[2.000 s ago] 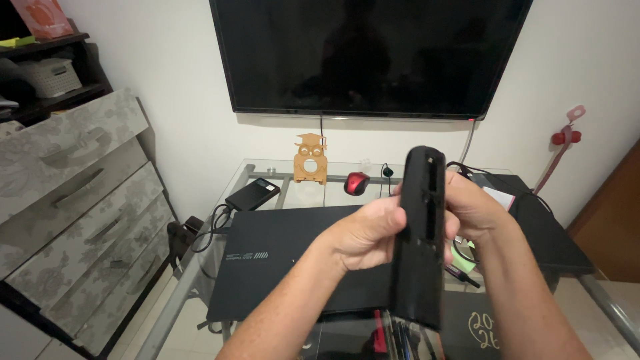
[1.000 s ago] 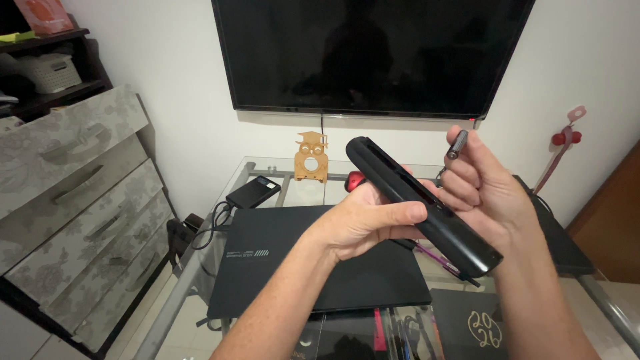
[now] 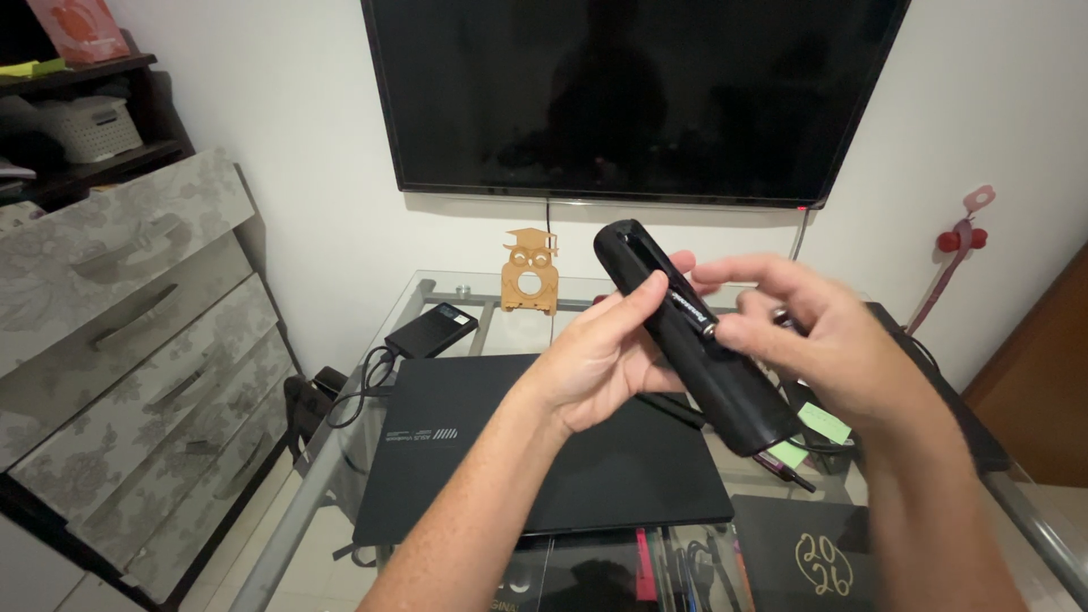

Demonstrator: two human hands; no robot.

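My left hand grips a black, tube-like device, tilted, with a long slot on its upper side. In the slot lies a dark Panasonic battery, its metal end toward my right hand. My right hand is at that end, thumb close to or on the battery, slightly blurred. A second small cylinder with a metal end, seemingly another battery, is held in its curled fingers. Below the device a closed black ASUS laptop lies on the glass desk.
A wooden owl figure and a black external drive with a cable stand behind the laptop. Green sticky notes, a pen and a black notebook are at the right. A television hangs on the wall.
My right hand, raised apart with a small cylinder one second ago, has come down to the device's slot. A battery now shows in the slot. The device stays in my left hand.
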